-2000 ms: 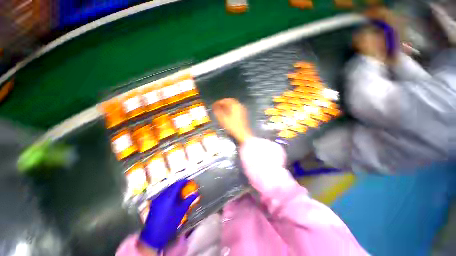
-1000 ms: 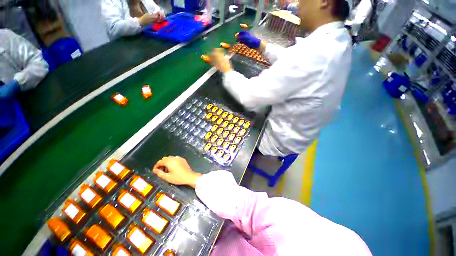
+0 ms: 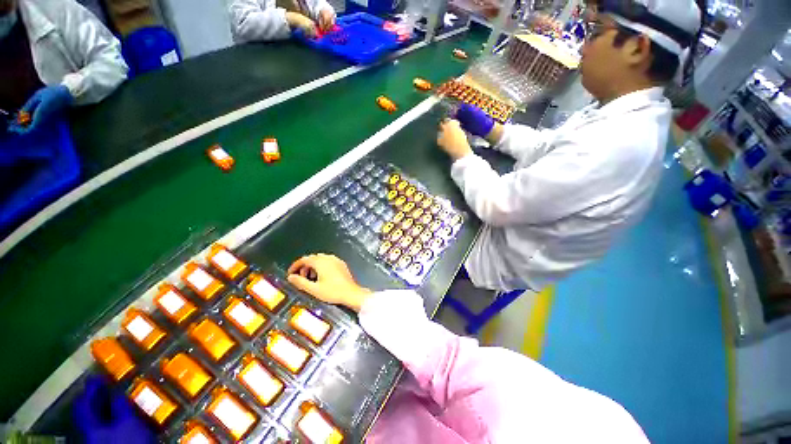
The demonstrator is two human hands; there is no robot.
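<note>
A clear blister tray [image 3: 347,368] with rows of orange units [image 3: 259,379], most with white labels, lies on the bench at lower left. Some near pockets are empty. My right hand [image 3: 328,279], bare, rests at the tray's far right edge. Its fingers are loosely curled with a gap to the thumb, and nothing shows in it. My left hand [image 3: 108,416], in a blue-violet glove, is dark and blurred at the tray's left edge. Its fingers are partly hidden, so its hold cannot be told.
The green conveyor [image 3: 173,204] carries a few orange units [image 3: 220,157]. A small-pocket tray [image 3: 351,206], partly filled, lies beyond my right hand. A person in a white smock [image 3: 564,165] sits at right. Across the belt are workers and a blue bin [image 3: 360,39].
The view has swung up and right from the tray. My left hand has gone from the near edge, where it was beside an orange unit, to the left edge. My right hand stays beside the tray.
</note>
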